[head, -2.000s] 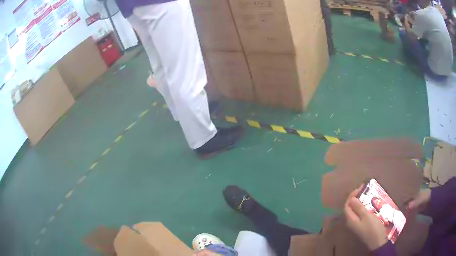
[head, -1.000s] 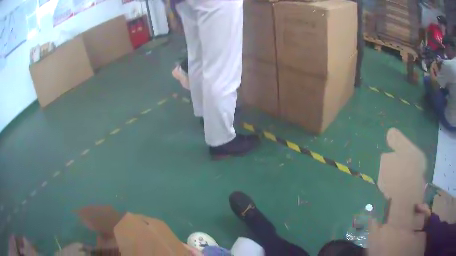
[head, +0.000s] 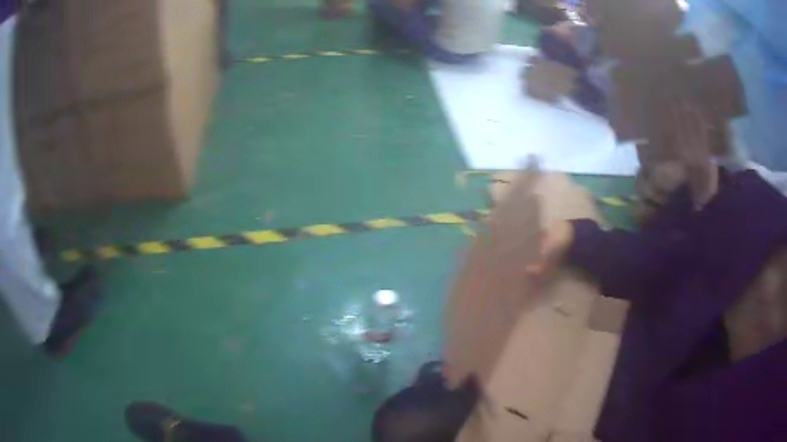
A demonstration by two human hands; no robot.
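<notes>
Neither of my hands shows in a way I can make out; the picture is blurred. A person in a dark purple top [head: 664, 380] sits at the right, side-on. One of this person's hands is on a brown open cardboard box [head: 552, 363], whose tall flap [head: 496, 276] stands at its left. The other hand [head: 695, 155] is raised, fingers apart, before more brown cardboard [head: 673, 82] at the upper right; whether it touches that cardboard is unclear.
A clear bottle with a white cap [head: 385, 315] is on the green floor. Yellow-black tape [head: 263, 236] crosses behind it. Large cartons [head: 95, 104] and a white-trousered leg [head: 22, 259] are at left. A white sheet [head: 509, 121] and seated people are behind. A dark loafer [head: 155, 421] is bottom left.
The view has swung right, so the cartons and standing person moved left. The phone seen two seconds ago is out of sight. The purple sleeves and the box are now further into the picture.
</notes>
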